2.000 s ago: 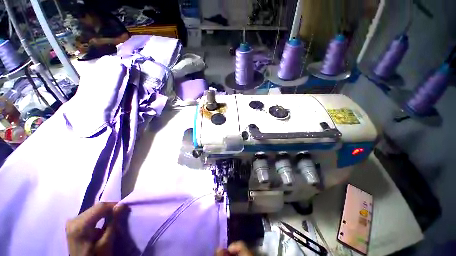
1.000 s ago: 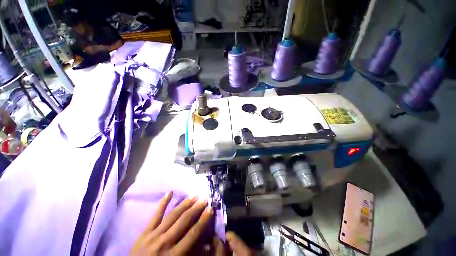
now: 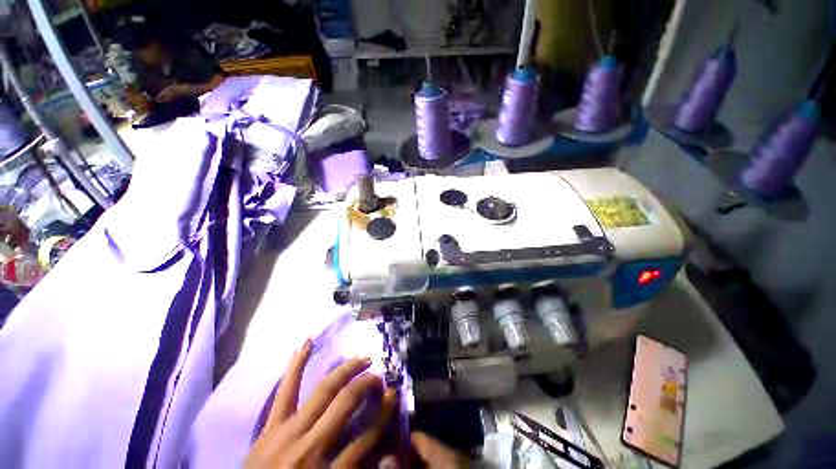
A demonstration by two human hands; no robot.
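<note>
A lilac garment panel (image 3: 344,346) lies at the left front of the white overlock machine (image 3: 513,220), its right edge at the presser foot and needle area (image 3: 396,343). My left hand (image 3: 321,421) lies flat on the panel with fingers spread, fingertips just left of and in front of the foot. My right hand (image 3: 435,453) is at the bottom edge, mostly cut off, with fingers near the panel's right edge. Whether it grips the cloth cannot be told.
A heap of lilac cloth (image 3: 101,321) lies left. Black thread snips (image 3: 555,440) and a lit smartphone (image 3: 655,400) lie right of the machine. Purple thread cones (image 3: 518,108) stand behind. A person (image 3: 170,69) sits at the back left.
My left hand has gone from pinching the panel's left side to lying flat near the foot. The panel has moved forward, its fold now beside the needle area. The view has shifted slightly.
</note>
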